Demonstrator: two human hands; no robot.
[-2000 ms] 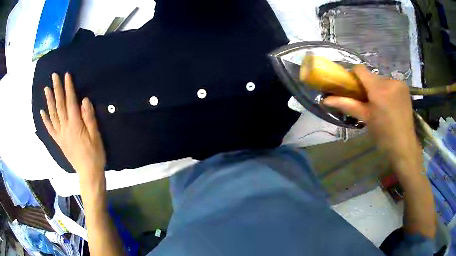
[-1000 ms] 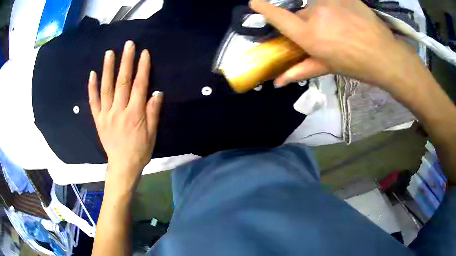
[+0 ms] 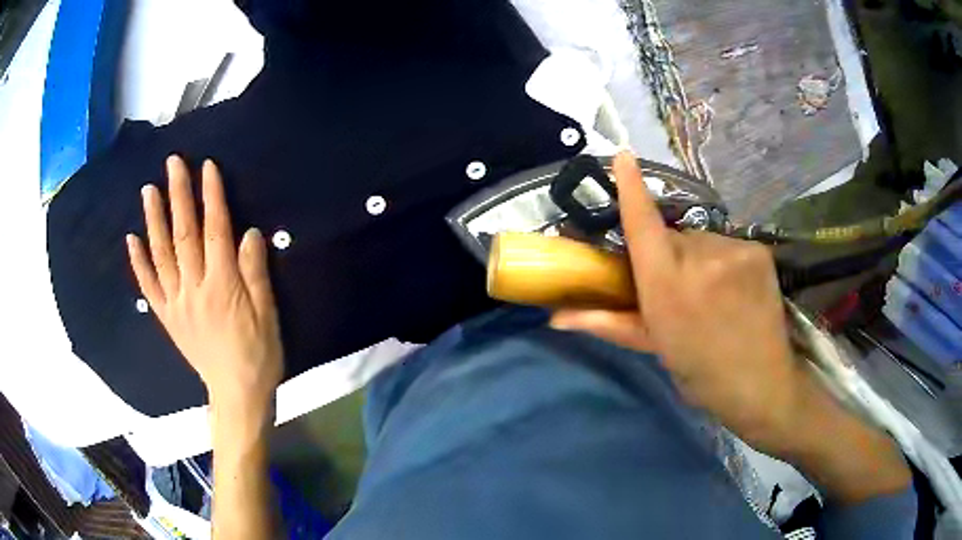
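Note:
The black button-front top [image 3: 369, 127] lies flat on the white ironing board [image 3: 306, 399], with a line of white buttons [image 3: 376, 205] across it. Its white collar [image 3: 570, 87] shows at the right end. My left hand [image 3: 214, 290] lies flat on the left part of the top, fingers apart, holding nothing. My right hand [image 3: 701, 306] grips the yellow-brown wooden handle of the steam iron [image 3: 564, 269]. The iron's pointed tip faces left, over the right lower part of the top. The iron hides part of the cloth there.
The worn iron rest pad [image 3: 775, 100] is at the board's right end. A blue strip [image 3: 74, 95] lies at the far left. The steam hose [image 3: 854, 230] trails right from the iron. Light blue floral garments [image 3: 934, 285] are at the right edge.
The iron and my right hand have moved down and nearer my body. My left hand has slid left along the top. The whole view has shifted and tilted.

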